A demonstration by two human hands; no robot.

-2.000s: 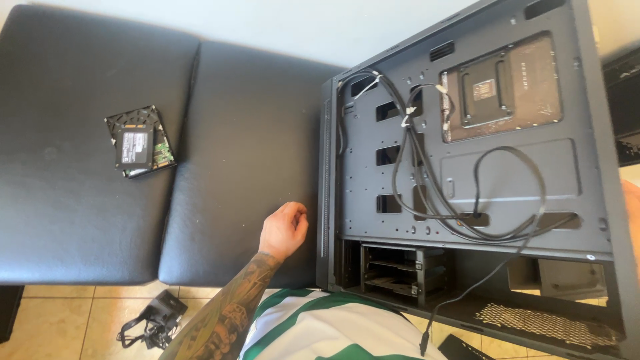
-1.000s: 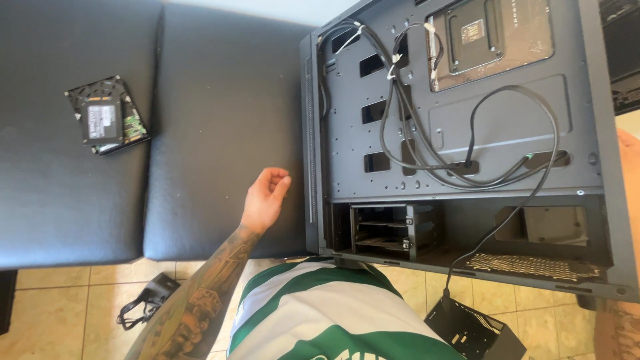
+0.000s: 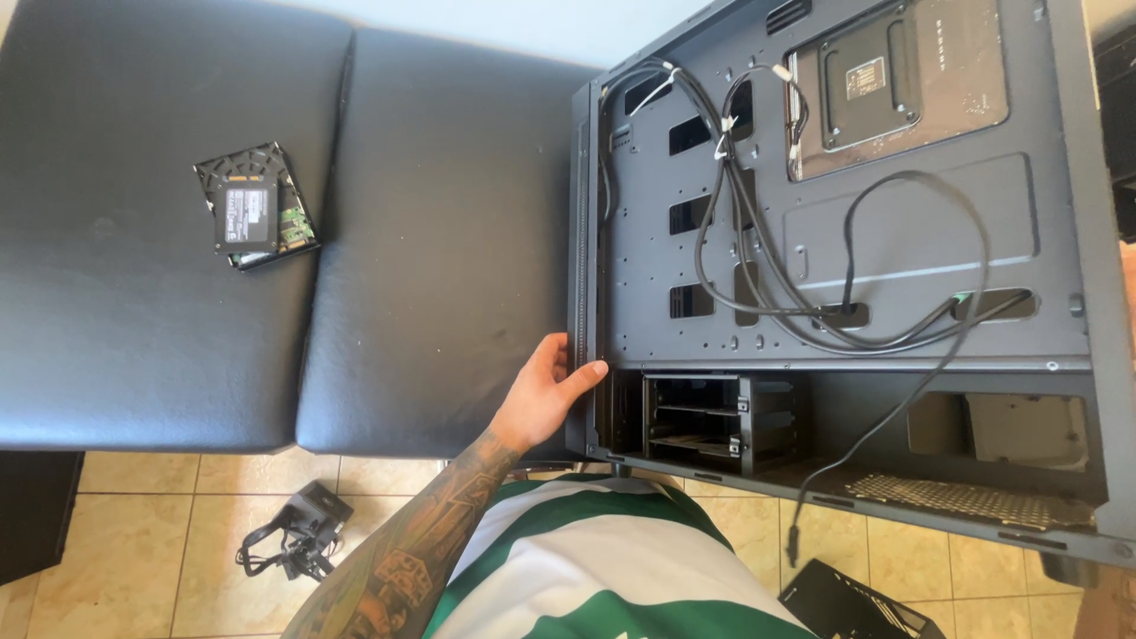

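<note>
An open black computer case [image 3: 923, 213] stands on the right, its motherboard tray side facing me. My left hand [image 3: 555, 382] grips the case's left edge near the lower corner, thumb on the front face and fingers behind. At the far right border a sliver of my right hand [image 3: 1129, 275] shows beside the case's right edge; its fingers are hidden. Black cables [image 3: 741, 195], bundled with white ties, hang over the tray. Below them sits a drive cage [image 3: 697, 417]. On the padded bench, a solid-state drive [image 3: 247, 216] lies on top of a hard drive with a green circuit board [image 3: 296, 229].
The black padded bench [image 3: 444, 231] extends left of the case against a pale wall. On the tiled floor lie a power supply with cables [image 3: 306, 532] and a black perforated metal part [image 3: 856, 603]. A loose cable end [image 3: 792, 543] dangles below the case.
My left hand has moved from above the bench onto the left edge of the case and closed around it. My right hand stays at the right side.
</note>
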